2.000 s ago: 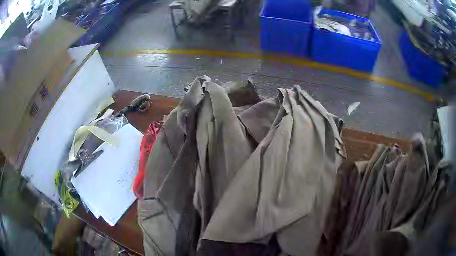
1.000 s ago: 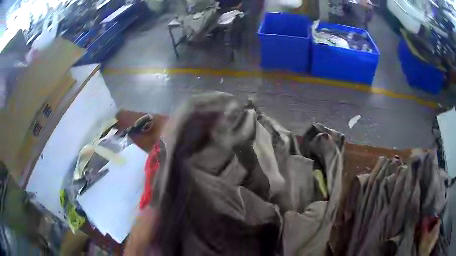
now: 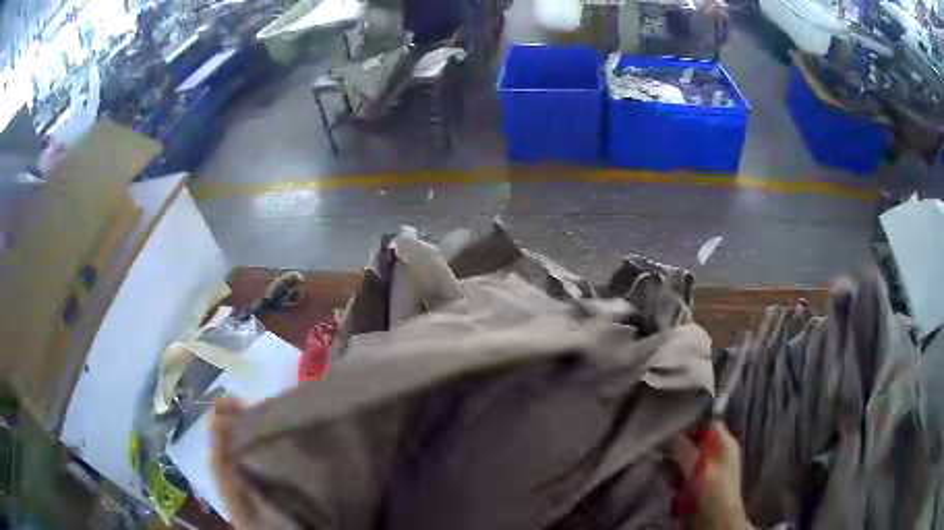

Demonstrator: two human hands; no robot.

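A taupe cloth piece (image 3: 497, 414) is spread and lifted over the heap in front of me, blurred by motion. My left hand (image 3: 230, 466) holds its left edge, with the fingers partly hidden by the cloth. My right hand (image 3: 725, 487) is at the lower right, closed around the red-handled scissors (image 3: 704, 466). The blades point up beside the cloth and are blurred. More taupe cloth (image 3: 424, 271) of the heap shows behind the lifted piece.
Folded taupe pieces (image 3: 828, 383) stand at the right. At left are white paper (image 3: 264, 362), cream strips (image 3: 176, 362), a red bag (image 3: 317, 352), yellow-green tape (image 3: 155, 481), a dark coiled object (image 3: 279, 293) and a cardboard box (image 3: 72, 248). Blue bins (image 3: 678, 135) stand beyond the table (image 3: 761, 301).
The cloth has been raised and spread across the front of the heap. My left hand has moved left and up with its edge. My right hand with the scissors has moved left to the heap's right side.
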